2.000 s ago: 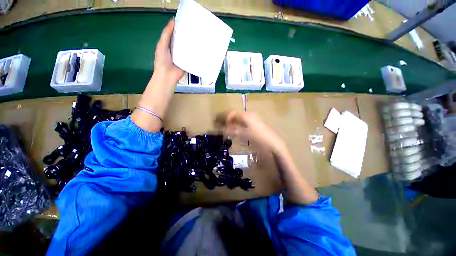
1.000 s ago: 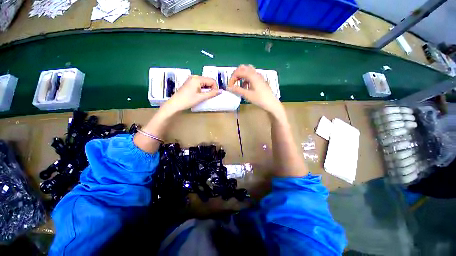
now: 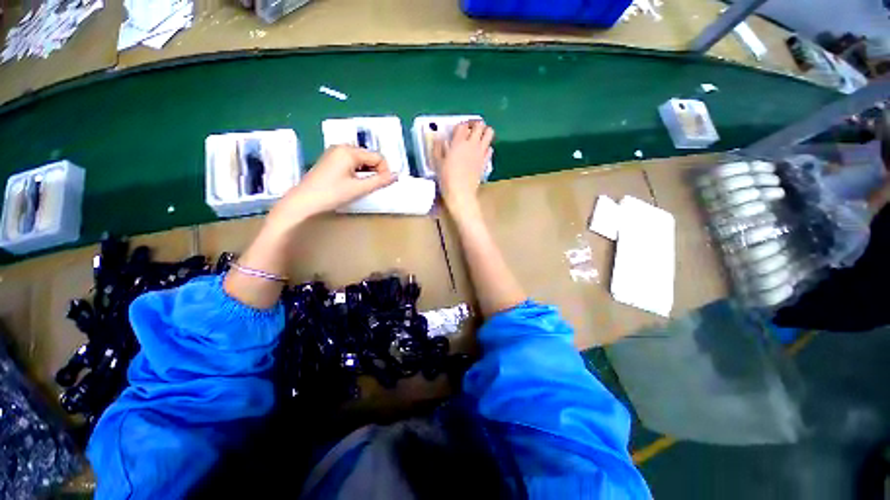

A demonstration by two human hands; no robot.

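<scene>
My left hand (image 3: 337,178) is at the belt's near edge, thumb and forefinger pinched, with a thick white sheet or sheet stack (image 3: 405,197) held low under it. The sheet partly hides a white slotted tray (image 3: 337,130) with a dark item. My right hand (image 3: 465,161) lies over the right part of another white tray (image 3: 424,129), fingers apart, no held item visible; its fingers hide part of the slots. Another slotted tray (image 3: 222,146) stands left of them. A heap of black cables (image 3: 342,327) lies in front of me.
More trays stand on the green belt (image 3: 546,107) at far left and right. On the cardboard bench lie white sheets (image 3: 644,256), clear bits (image 3: 581,264) and bagged white parts (image 3: 756,229). A blue crate (image 3: 546,8) and paper slips (image 3: 156,21) are beyond the belt.
My left hand lowered the white sheet from above the belt to its near edge. My right hand moved from the bench to a tray. The trays shifted left in view.
</scene>
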